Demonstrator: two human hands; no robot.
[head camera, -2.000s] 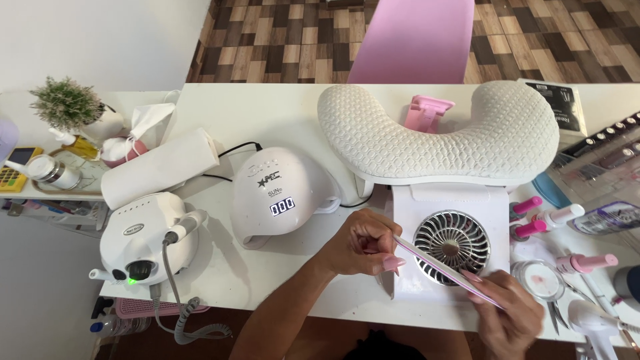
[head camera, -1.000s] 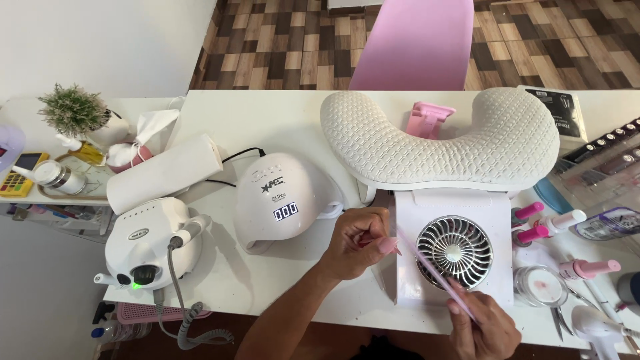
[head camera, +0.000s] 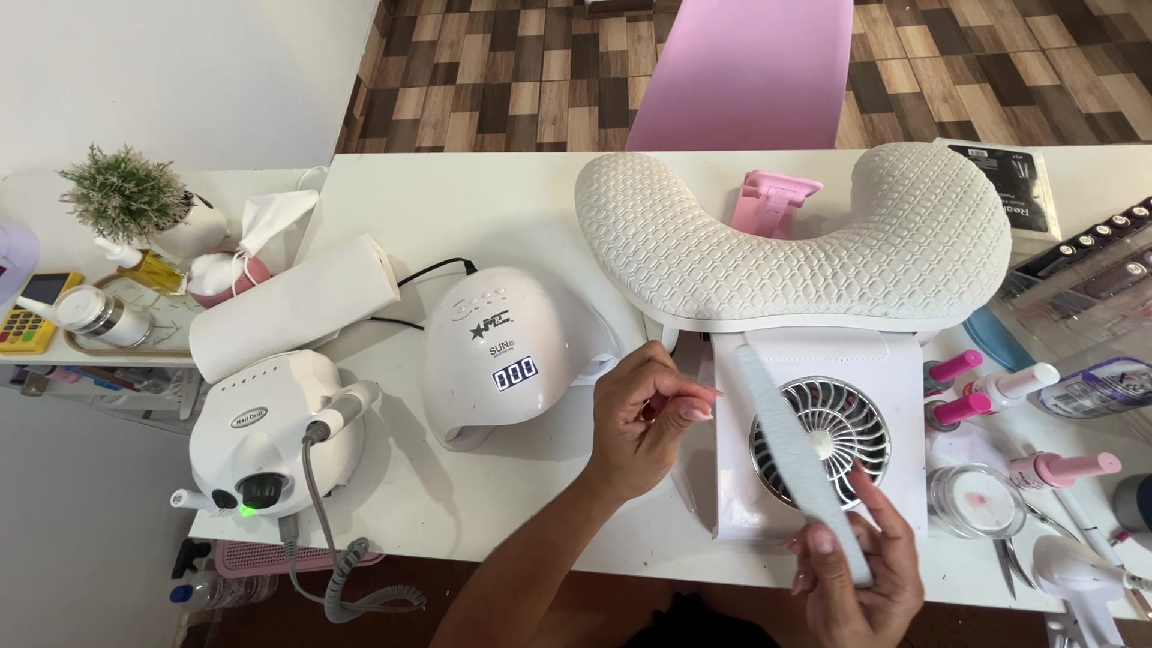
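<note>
My right hand (head camera: 859, 567) holds a long pale nail file (head camera: 796, 441) by its lower end, its flat face turned up. The file slants above the round metal fan grille of a white nail dust collector (head camera: 733, 504). My left hand (head camera: 646, 418) is just left of the file's upper part, thumb and forefinger close together with the other fingers curled; whether something tiny is between the fingertips I cannot tell. The file and the left fingertips are apart. Behind the dust collector lies a white textured armrest cushion (head camera: 792, 270), with a pink stand (head camera: 772, 202) in its curve.
Left of my hands stand a white nail lamp (head camera: 513, 360), a nail drill unit (head camera: 274, 432) with a coiled cable, and a white roll (head camera: 292, 310). On the right are nail polish bottles (head camera: 1012, 382), a jar (head camera: 976, 499), metal tools (head camera: 1012, 562) and a clear organizer (head camera: 1089, 297).
The file has turned from edge-on to showing its broad face, and my right hand has turned with it. My left hand stays near the dust collector's left edge.
</note>
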